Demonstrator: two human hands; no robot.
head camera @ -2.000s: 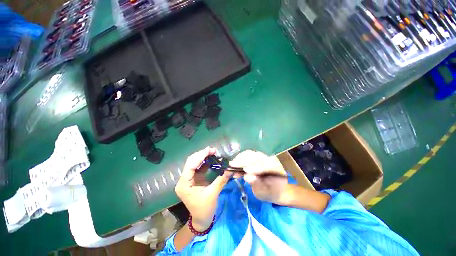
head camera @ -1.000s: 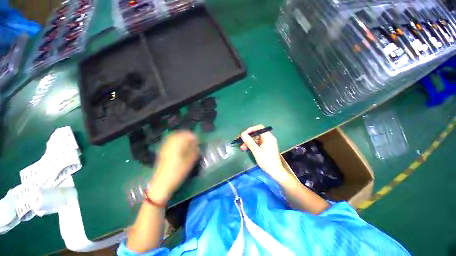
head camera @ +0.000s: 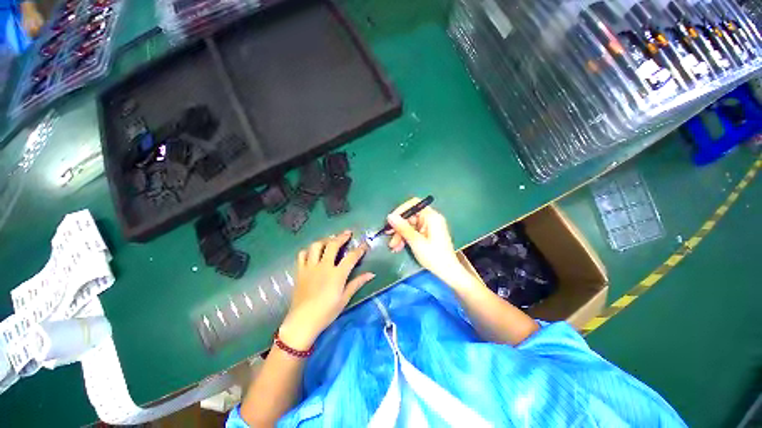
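My right hand (head camera: 422, 238) holds a slim black pen-like tool (head camera: 411, 215), its tip down at the right end of a clear strip (head camera: 251, 308) carrying a row of pale slivers. My left hand (head camera: 322, 284) lies palm down over the strip, fingers spread, fingertips just left of the tool tip. Something dark shows at its fingertips; whether it is gripped cannot be told. Black squarish parts (head camera: 294, 216) lie in a loose row on the green bench beyond my hands.
A black two-compartment tray (head camera: 259, 171) holds black parts in its left side. A white label roll (head camera: 73, 338) lies left. Clear blister trays (head camera: 543, 125) are stacked right. An open carton (head camera: 576, 292) with dark parts and a gridded tray (head camera: 628, 213) are lower right. Another person's blue sleeve (head camera: 12, 29) shows top left.
My hands were together around a black part, then parted, the left passing over the loose parts. Now my left hand is down on the strip and the tool tip is at the strip's right end.
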